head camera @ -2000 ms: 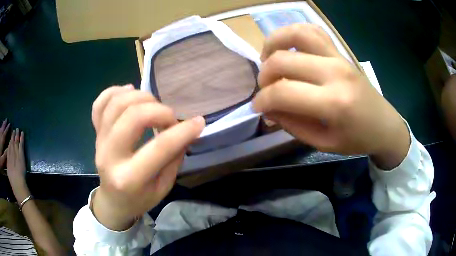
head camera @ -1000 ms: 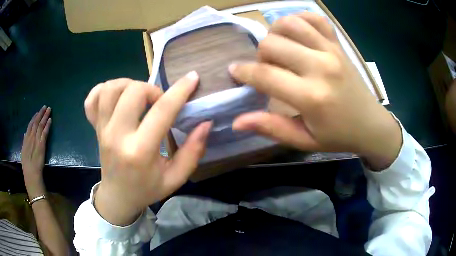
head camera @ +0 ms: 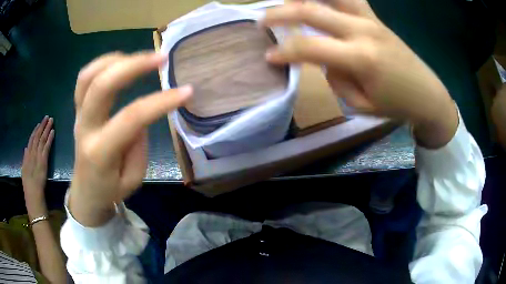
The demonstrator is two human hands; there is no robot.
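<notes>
A speaker (head camera: pixel 227 72) with a wood-grain end face and dark rim stands in the open carton (head camera: pixel 299 161). A whitish protective sleeve (head camera: pixel 249 130) wraps it, its open edge gathered around the face. My left hand (head camera: pixel 119 119) is at the speaker's left edge, thumb and index fingertips apart near the rim. My right hand (head camera: pixel 355 58) is blurred at the upper right edge, fingertips over the rim and sleeve; whether it pinches the sleeve cannot be told. A plain brown accessory box (head camera: pixel 316 100) lies right of the speaker, partly hidden by my right hand.
The carton lid (head camera: pixel 122 15) stretches behind at the upper left. The carton sits on a dark-green table (head camera: pixel 111 158) with a pale edge. Another person's hand (head camera: pixel 38 152) rests on the table at the left. At the far right, part of another carton (head camera: pixel 491 91) and a person's arm show.
My left hand has moved left and up from the sleeve's front edge. My right hand has moved up. The sleeve's front edge now lies lower, uncovering more of the wood-grain face.
</notes>
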